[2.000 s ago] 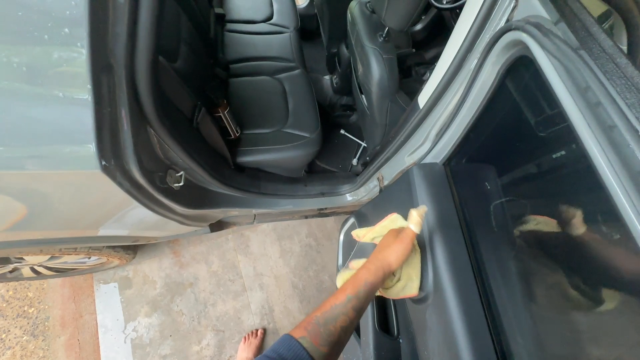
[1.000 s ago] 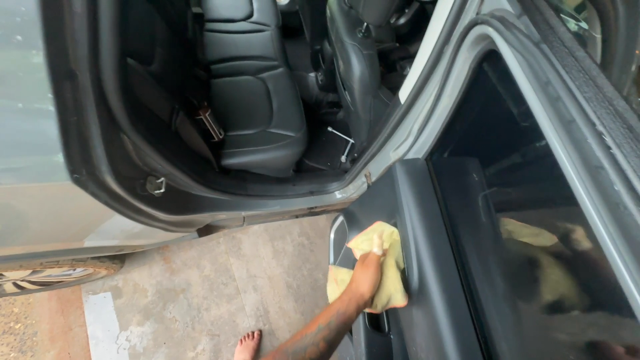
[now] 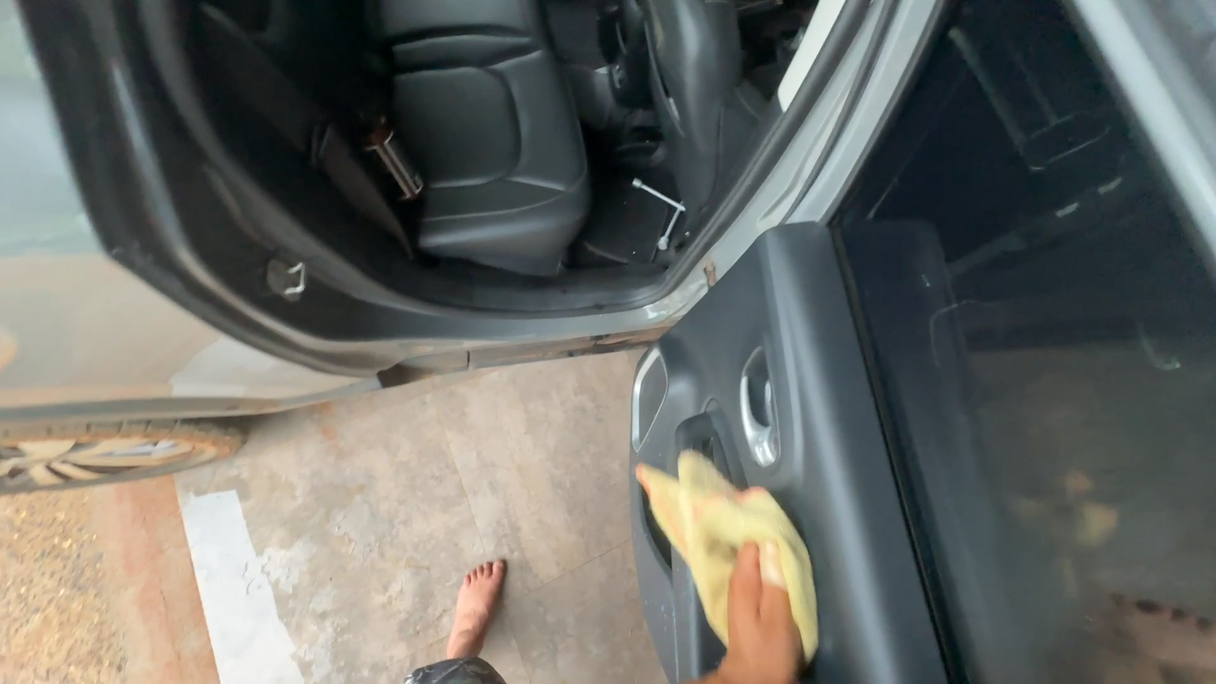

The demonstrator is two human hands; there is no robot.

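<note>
My right hand (image 3: pixel 763 613) reaches in from the bottom and grips a yellow cloth (image 3: pixel 727 532), slightly blurred. The cloth lies against the dark inner panel (image 3: pixel 807 380) of an open car door, over its armrest and pull-handle area. Just above the cloth is the silvery inner door handle (image 3: pixel 760 408). A metal-rimmed speaker or trim piece (image 3: pixel 650 399) sits at the panel's left edge. Part of the armrest recess is hidden by the cloth. My left hand is out of view.
Inside the doorway are a black rear seat (image 3: pixel 484 133) and a cross-shaped or angled metal wrench (image 3: pixel 672 223) on the floor. The door window (image 3: pixel 1045 380) is at right, a wheel (image 3: pixel 104 454) at lower left. A bare foot (image 3: pixel 477 603) stands on the paved ground.
My right hand has moved the cloth down the door panel, off the inner door handle, which now shows. The view has shifted closer to the door.
</note>
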